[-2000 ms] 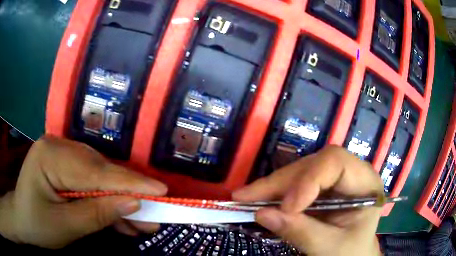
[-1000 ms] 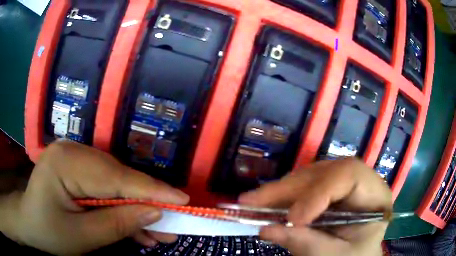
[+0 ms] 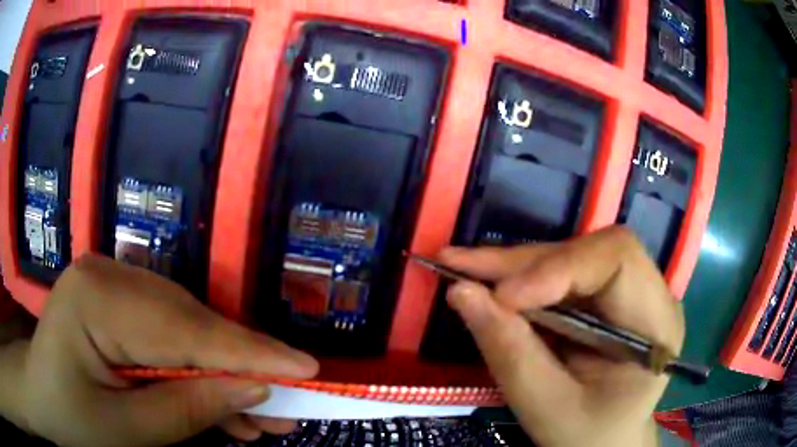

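Observation:
My left hand [image 3: 166, 354] pinches a white label sheet [image 3: 367, 403] with a red-and-white dotted edge at the bottom of the view. My right hand [image 3: 568, 323] holds dark metal tweezers [image 3: 594, 330] like a pen. The tweezer tip points left, over the foam divider just right of the middle phone [image 3: 349, 183]. A tiny dark or red speck shows at the tip; I cannot tell what it is. The phones lie with their backs exposed in a red foam tray [image 3: 245, 166]. My right hand hides the lower part of the phone to the right.
The tray's upper row holds more phones [image 3: 568, 22]. The green bench top [image 3: 743, 175] shows at the right, with another red tray [image 3: 765, 323] of dark items at the right edge. Dark patterned fabric [image 3: 376, 432] shows at the bottom.
The tweezers have left the sheet edge, and their tip has moved up beside the middle phone. My left hand still holds the sheet. The tray appears further left in view.

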